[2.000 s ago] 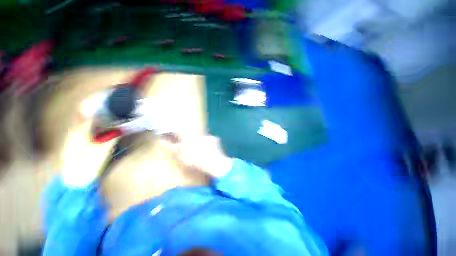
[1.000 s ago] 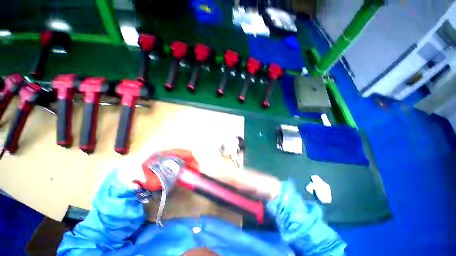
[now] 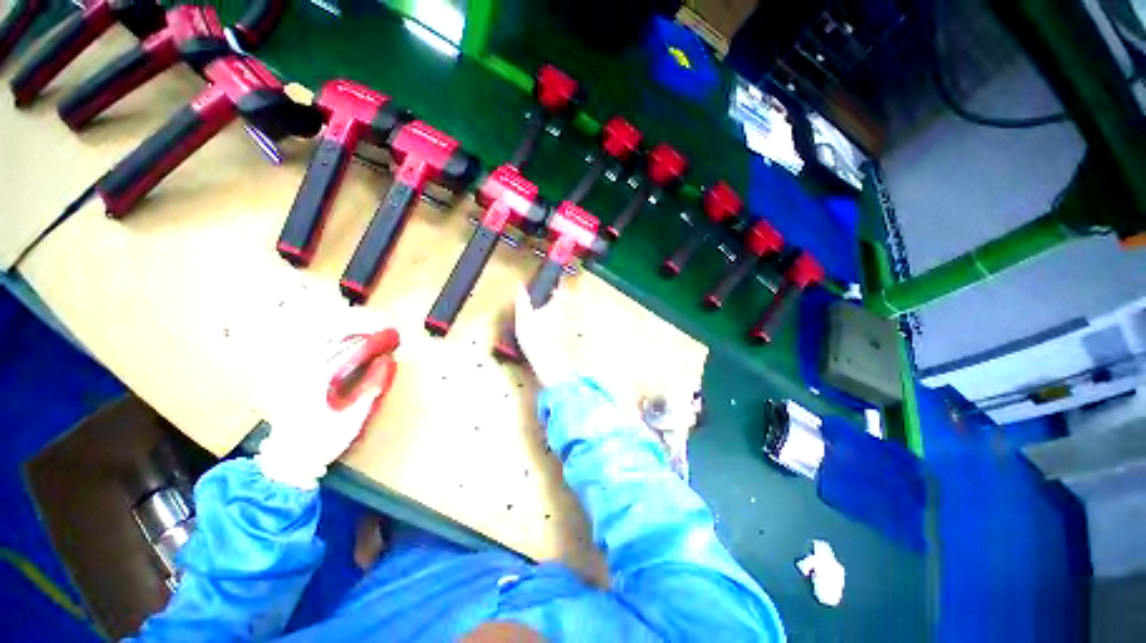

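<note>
T-shaped tool units with red heads and dark grips stand in a row on the tan board (image 3: 484,490). My right hand (image 3: 543,337) is on the grip of the rightmost board unit (image 3: 574,234); its fingers close around the grip, and the red head shows beyond the hand. The grip's lower end shows beside my palm. My left hand (image 3: 329,408) wears a pale-cuffed glove with red-orange fingers. It is over the board's near left part, fingers loosely curled and parted, with no tool seen in it.
More red-headed units (image 3: 721,205) lie on the green bench behind. At right are a silver cylinder (image 3: 794,437), a blue cloth (image 3: 870,484), a grey-green box (image 3: 862,352) and a crumpled white wipe (image 3: 822,573). Dark specks dot the board. An open cardboard box (image 3: 88,484) is below left.
The red-and-black tool is out of my left hand, which has moved left. My right hand has moved forward to the row's right end. The view has turned and shows more of the row.
</note>
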